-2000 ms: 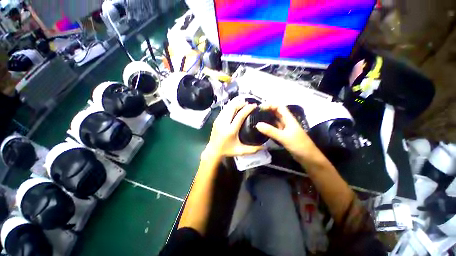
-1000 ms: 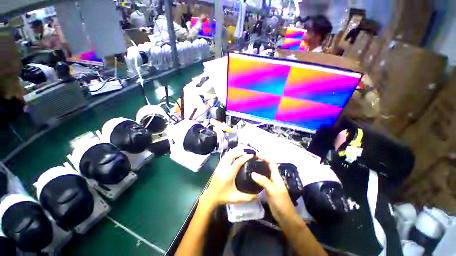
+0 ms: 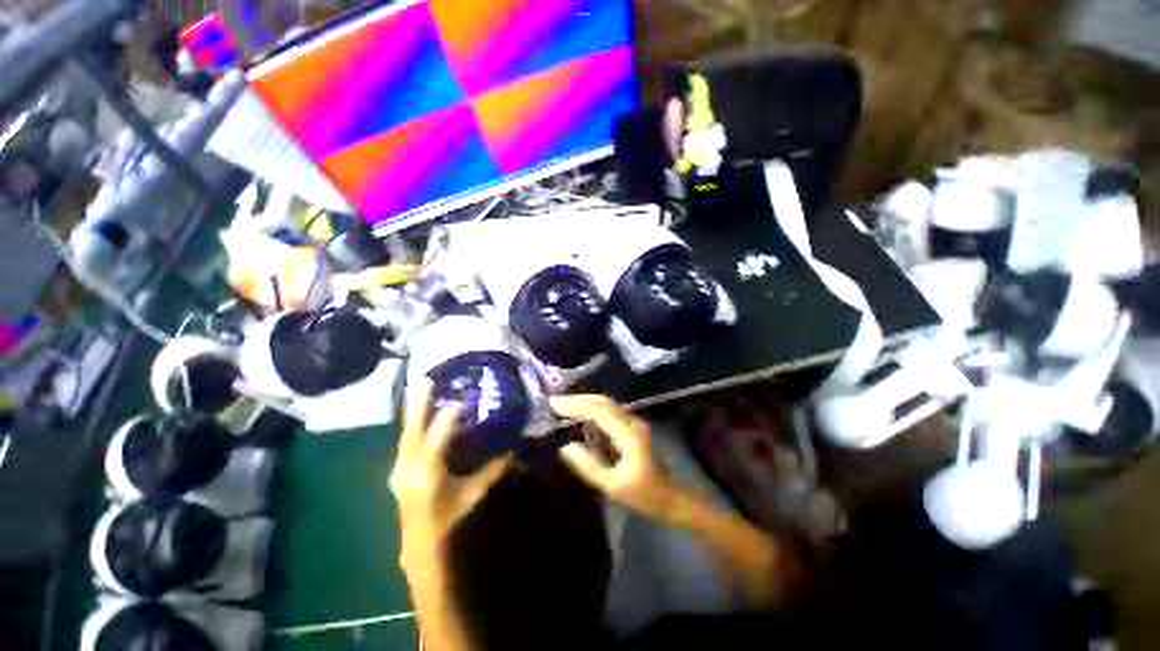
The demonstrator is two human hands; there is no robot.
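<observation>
A PTZ camera (image 3: 477, 404) with a white housing and a glossy black ball stands at the near edge of the bench. My left hand (image 3: 439, 471) wraps around the left and lower side of its ball. My right hand (image 3: 608, 445) is at the camera's right side, thumb and forefinger apart around a small dark gap; the image is blurred and I cannot tell if it touches or holds anything. Two more cameras stand just right of it, one black ball (image 3: 560, 314) beside another (image 3: 665, 295). The underside of the worked camera is hidden.
A monitor (image 3: 471, 102) with coloured panes stands behind. A black machine (image 3: 776, 115) with a hanging white strip (image 3: 814, 248) is at right, near small white pieces (image 3: 756, 266). A camera pile (image 3: 1018, 280) lies at far right. Cameras (image 3: 159, 544) line the green bench at left.
The view has swung right and down, bringing the pile into view. My right hand has come off the ball's front to the camera's right side; my left hand stays on the ball.
</observation>
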